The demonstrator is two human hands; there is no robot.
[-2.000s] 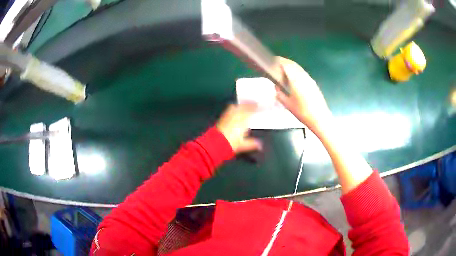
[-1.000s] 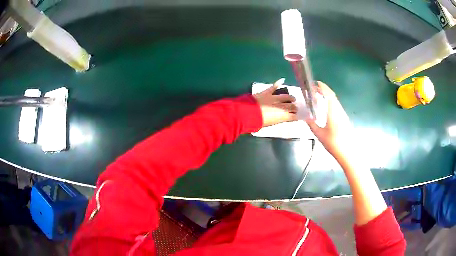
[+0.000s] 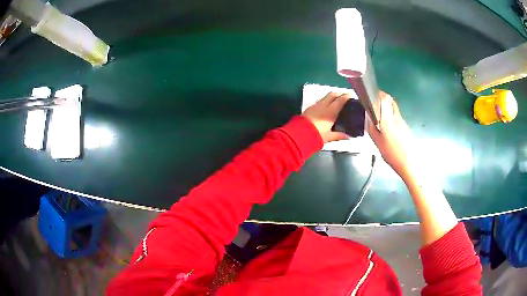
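A white lamp base point(image 3: 315, 94) lies flat on the green table. A silver-grey lamp arm point(image 3: 366, 92) with a white end point(image 3: 350, 40) rises from it towards the camera. My left hand point(image 3: 330, 117) grips the left side of a black square tester point(image 3: 350, 118) on the base. My right hand point(image 3: 391, 134) is around the lower part of the lamp arm, its fingertips partly hidden behind it. A thin cable point(image 3: 365, 188) runs from the base's front side to the table's front edge.
Two white flat pieces point(image 3: 65, 124) with a thin grey bar over them are at the left. A yellow figurine point(image 3: 494, 107) stands beside the plastic-wrapped right post point(image 3: 497, 69). Another wrapped post point(image 3: 72, 37) is at the upper left. A blue stool point(image 3: 70, 225) is below left.
My left hand has moved from beside the base onto it and now holds the black tester. The lamp arm has swung from leaning left to more upright, with my right hand still on it.
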